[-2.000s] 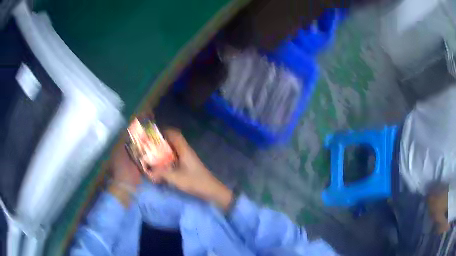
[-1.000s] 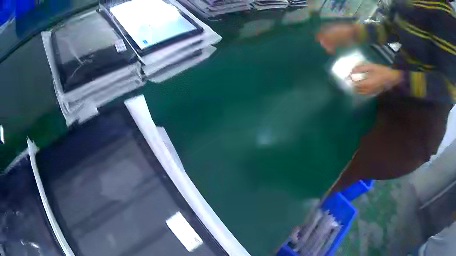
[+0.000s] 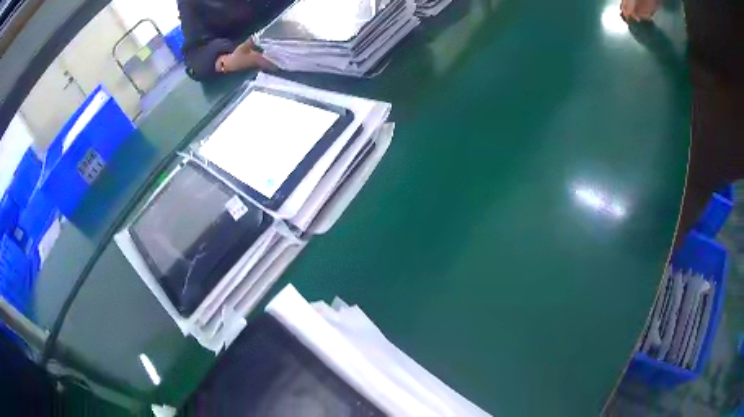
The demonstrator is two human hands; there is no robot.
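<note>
Neither of my hands is in the picture. Nearest in front of me, a dark tablet (image 3: 285,375) lies at the bottom edge, cut off, with white sleeves (image 3: 367,346) sticking out along its right side. Beyond it is a stack topped by a dark tablet (image 3: 192,232) with a small barcode label (image 3: 236,208) near its edge. Touching that stack is another, topped by a tablet with a glowing white screen (image 3: 269,140). White sleeves stick out between the layers of both stacks.
The glossy green table (image 3: 506,195) has a curved right edge. Another person's hand (image 3: 243,59) touches a stack (image 3: 334,49) at the back; another hand (image 3: 639,10) shows top right. A blue crate (image 3: 681,326) with sleeved items stands low right. Blue crates (image 3: 86,163) stand at the left.
The view has swung from the floor and table edge to the tablet stacks. The smartphone and my hands, seen two seconds ago, are out of view. The nearest tablet is now lower and more cut off.
</note>
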